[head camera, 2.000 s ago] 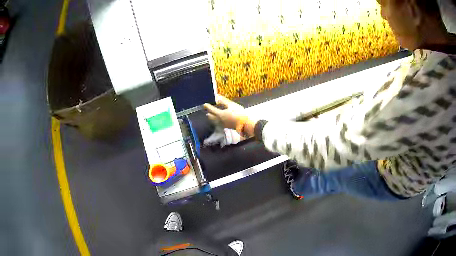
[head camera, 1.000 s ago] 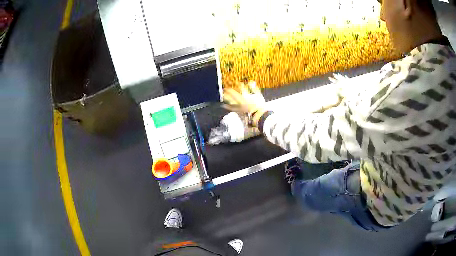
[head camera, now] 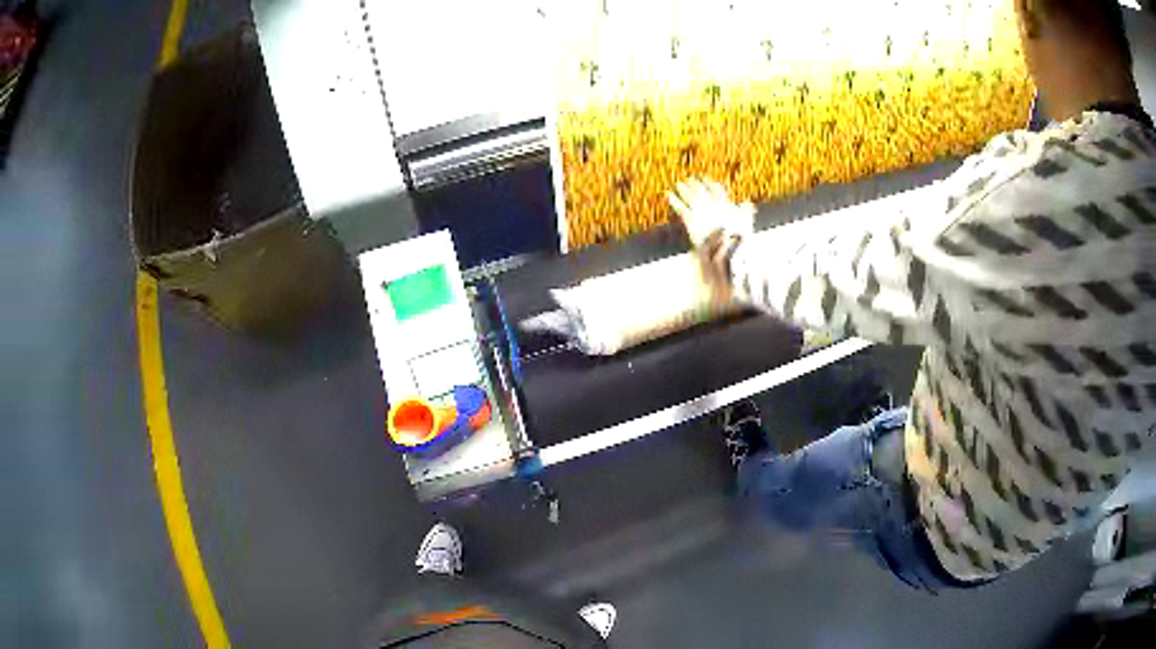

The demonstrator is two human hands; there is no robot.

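Neither of my hands is in the picture. In front of me a pale cream fabric roll [head camera: 647,302] lies on the dark roller bed [head camera: 609,396], with crumpled clear plastic wrap [head camera: 554,326] at its left end. Above it hangs the yellow-orange printed fabric [head camera: 786,121], fading to white, with small dark palm-like motifs. Another person's hand [head camera: 712,222] is over the roll near the fabric's lower edge. That person's arm and body hide the right part of the roll.
A white control box [head camera: 444,361] with a green screen stands at the machine's left end, with orange and blue tape rolls [head camera: 437,418] on it. A front rail [head camera: 685,412] runs along the near side. A brown bin [head camera: 241,273] is left. The co-worker [head camera: 1014,330] stands right.
The co-worker's hand has moved right, away from the roll's left end, and more of the roll shows. The co-worker's other hand, seen a second ago, is hidden now.
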